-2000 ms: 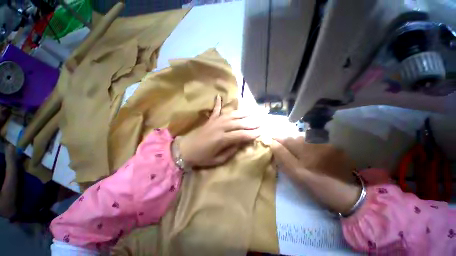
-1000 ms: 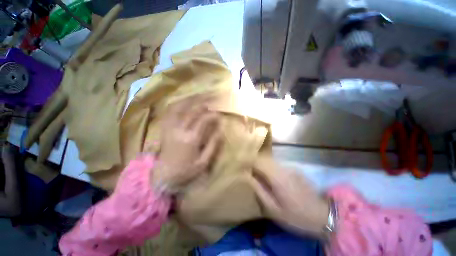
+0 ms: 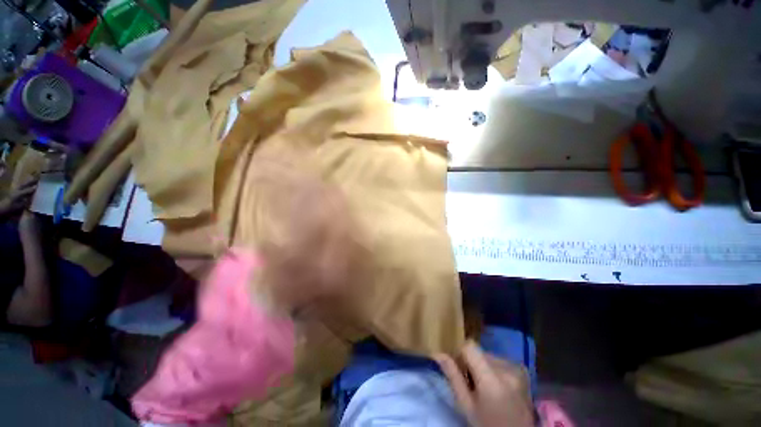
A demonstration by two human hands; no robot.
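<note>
Tan-gold fabric panels [image 3: 400,208] lie left of the needle area, one panel spread over the table's front edge. My left hand [image 3: 304,238] is strongly blurred over the middle of the panels; its fingers cannot be made out. My right hand [image 3: 492,388] pinches the panel's lower right corner, below the table edge near my lap. The sewing machine head [image 3: 534,12] is at the top, with the presser foot area in bright lamp glare.
Orange-handled scissors [image 3: 657,163] lie on the machine bed, a phone [image 3: 748,179] at the right edge. A printed ruler strip [image 3: 617,253] runs along the table front. Rolled fabric [image 3: 113,167], a purple machine end [image 3: 79,108] and another person's arm [image 3: 32,267] are at left.
The panel has come away from the needle and been drawn toward me. My right hand has moved down to its corner. The view has shifted, so the machine head sits higher.
</note>
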